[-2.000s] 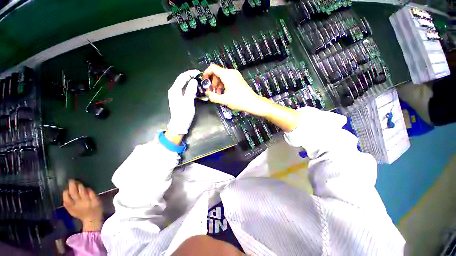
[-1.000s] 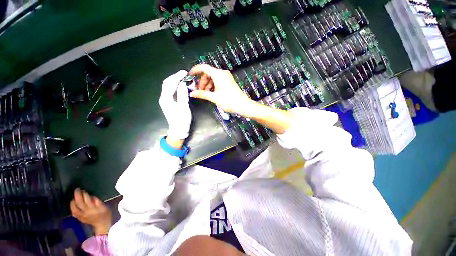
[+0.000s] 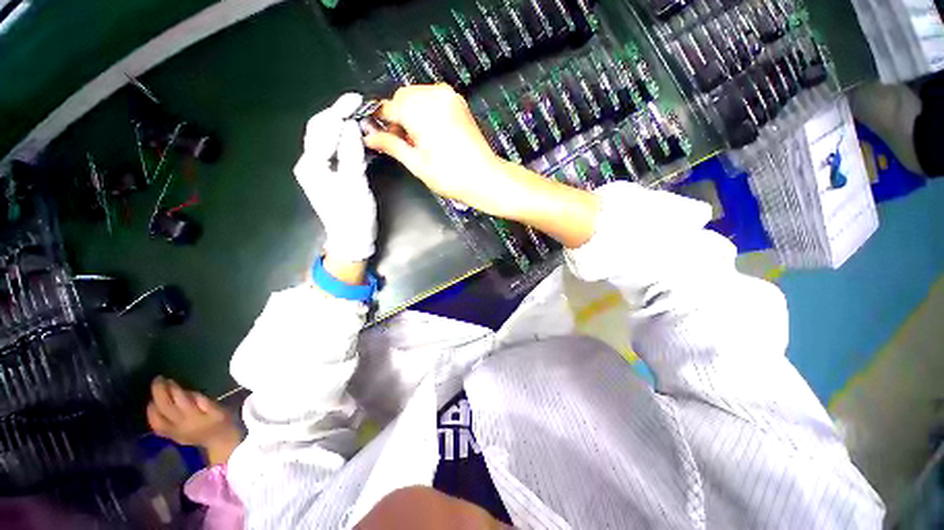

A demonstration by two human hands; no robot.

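My left hand (image 3: 340,186), in a white glove with a blue wrist strap (image 3: 345,282), holds a small dark part (image 3: 370,112) above the green bench mat. My bare right hand (image 3: 437,137) grips the same part from the right with its thumb and fingers. The fingers hide most of the part, so its exact shape cannot be told. Trays of board assemblies (image 3: 564,98), with green strips and dark blocks, lie just right of and beyond my hands.
Loose dark units (image 3: 174,226) with thin strips and red wires lie on the left of the bench. A filled tray (image 3: 41,342) is at the far left. Another person's hand (image 3: 186,411) and pink sleeve are at lower left. A white stack (image 3: 818,197) stands at right.
Both hands have moved a little left and up in the picture, still holding the small part together. The view has shifted, so the trays at the top are more cut off.
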